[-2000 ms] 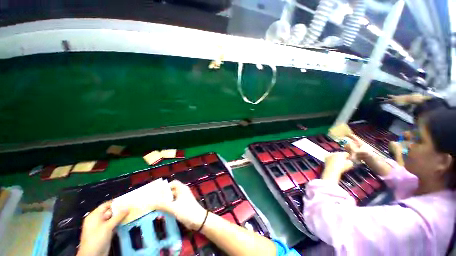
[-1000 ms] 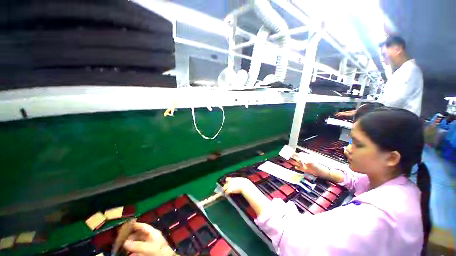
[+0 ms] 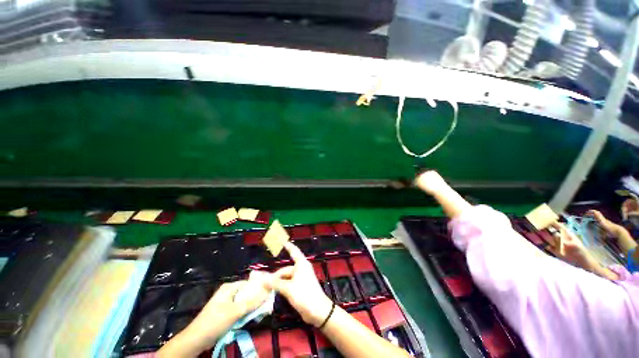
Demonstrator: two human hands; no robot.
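Observation:
My right hand (image 3: 303, 287), with a black band on its wrist, has a cream-yellow square pad (image 3: 276, 238) upright on its raised index fingertip. Its thumb and other fingers meet my left hand (image 3: 228, 308) at a crumpled white and light-blue die-cut sheet (image 3: 260, 312). My left hand grips this sheet; the fingertips partly hide it. Both hands are above a glossy black blister tray (image 3: 186, 262). Red-and-black housings (image 3: 343, 269) fill cells on the tray's right side. The hands and sheet cover some middle cells.
Pieces with cream squares (image 3: 148, 215) lie on the green belt behind the tray. Stacked sheets (image 3: 91, 297) and a black tray (image 3: 31, 273) are at left. A neighbour's pink sleeve (image 3: 518, 280) crosses another tray (image 3: 448, 262) at right. A white cord loop (image 3: 426, 150) hangs ahead.
The view has swung back left and down. Both my hands now show together. The pad stands on my right fingertip, and the larger cream sheet seen two seconds ago is gone. The neighbour's arm reaches forward.

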